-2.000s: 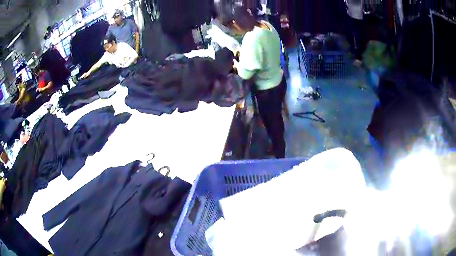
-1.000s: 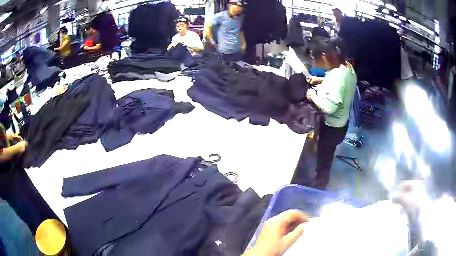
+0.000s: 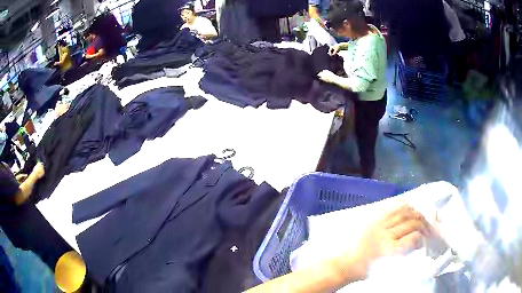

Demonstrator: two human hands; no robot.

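My left hand (image 3: 403, 229) reaches in from the bottom edge, over the blue crate (image 3: 355, 189) at the lower right. Its bent fingers are closed on a bright white plastic cover (image 3: 343, 229) that lies in the crate and rises over its right side. Glare hides the cover's edges and what is under it. My right hand cannot be made out; the lower right is washed out. Dark jackets (image 3: 154, 212) lie on the white table (image 3: 252, 129) left of the crate, with two hanger hooks showing at the collars.
A person in a light green top (image 3: 369, 66) stands at the table's right side, handling dark garments (image 3: 257, 74). Another person's arm (image 3: 28, 183) is at the left edge, near a round yellow stool top (image 3: 70, 271). A loose hanger (image 3: 400, 139) lies on the blue floor.
The view first swung right, bringing more of the table in. My left hand came in from below and has moved right and up over the white cover. The crate shows more fully than one second ago.
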